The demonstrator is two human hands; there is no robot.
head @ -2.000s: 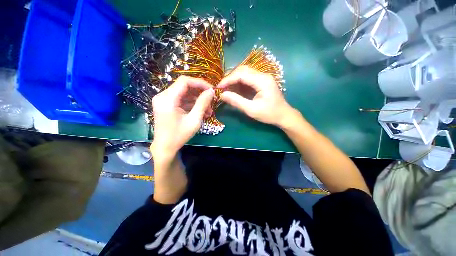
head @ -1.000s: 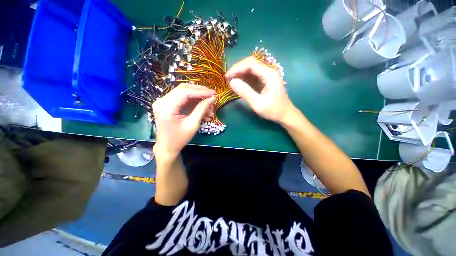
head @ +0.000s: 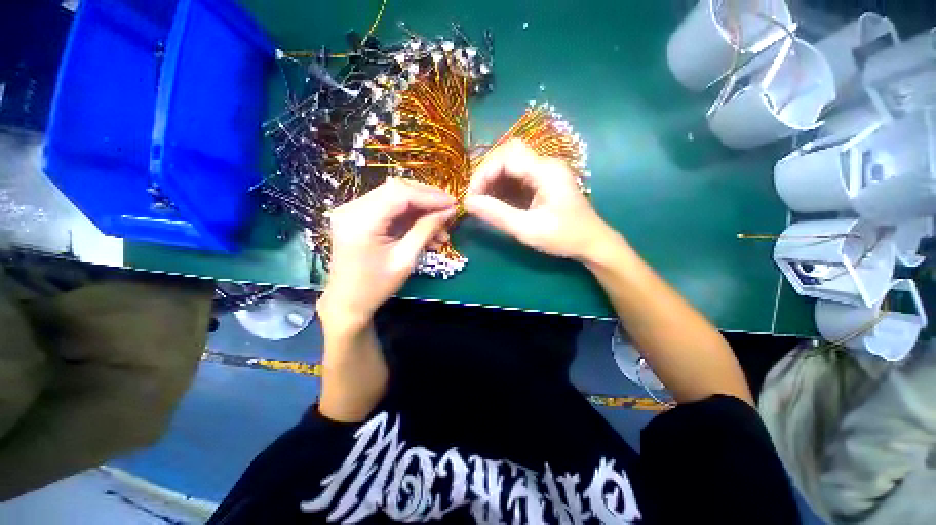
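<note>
My left hand (head: 382, 238) and my right hand (head: 542, 205) meet over the lead wires, thumb and forefinger of each pinched together, fingertips nearly touching. They pinch a thin lead wire end; its plug and any small component are too small to make out. The orange-yellow lead wires (head: 436, 118) lie beneath and beyond my hands. A fanned wire bundle (head: 542, 131) with white tips lies beyond my right hand. More white wire tips (head: 441, 265) show beside my left hand. A tangled pile of dark leaded parts (head: 308, 138) lies left of the wires.
A blue bin (head: 205, 123) stands at the left on the green bench (head: 657, 215). White cup-shaped housings (head: 785, 92) stand along the right, with a thin wire (head: 757, 236) sticking out. Seated people's clothing shows at left (head: 92, 379) and right (head: 842, 410).
One second ago my hands were farther apart and my right hand covered more of the fanned bundle. My right hand has come back down to my left fingertips, and the bundle shows again.
</note>
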